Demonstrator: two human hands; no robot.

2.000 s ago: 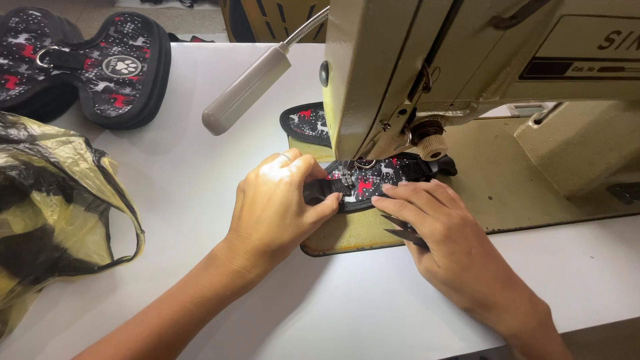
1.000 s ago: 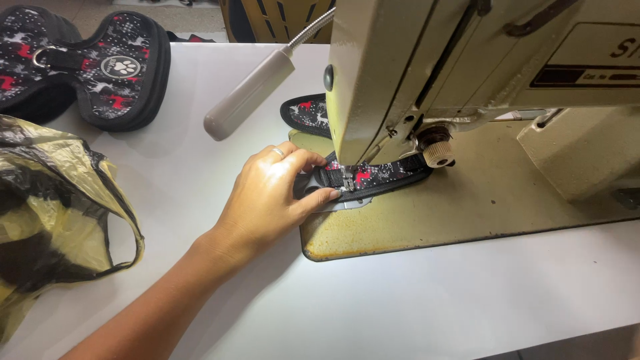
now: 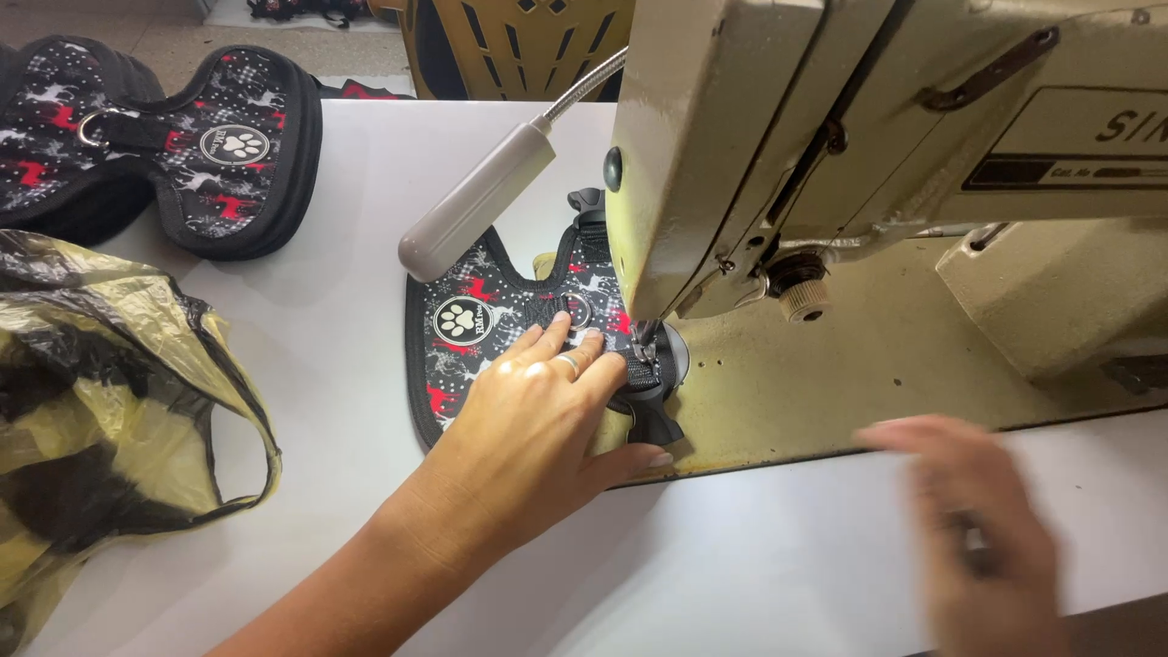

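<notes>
My left hand (image 3: 538,411) presses flat on a black pet harness (image 3: 465,365) printed with red and white deer, its thumb beside a black plastic buckle (image 3: 652,415). The harness lies partly on the bed of a Singer sewing machine (image 3: 785,365), with a webbing strap under the presser foot (image 3: 644,342). A second buckle part (image 3: 587,199) sticks out at the harness's back edge. My right hand (image 3: 985,529), blurred, is over the front of the table, right of the harness, with a dark, partly hidden object in it that I cannot make out.
A stack of similar harnesses (image 3: 237,155) lies at the back left. In front of it is a yellow and black plastic bag (image 3: 109,411). A grey lamp on a flexible neck (image 3: 484,196) hangs over the harness. The white table (image 3: 347,301) surrounds the machine bed.
The harness has been turned and shifted, so its badge panel now shows left of the machine. My right hand, out of view one second ago, is back at the right. My left hand remains on the harness.
</notes>
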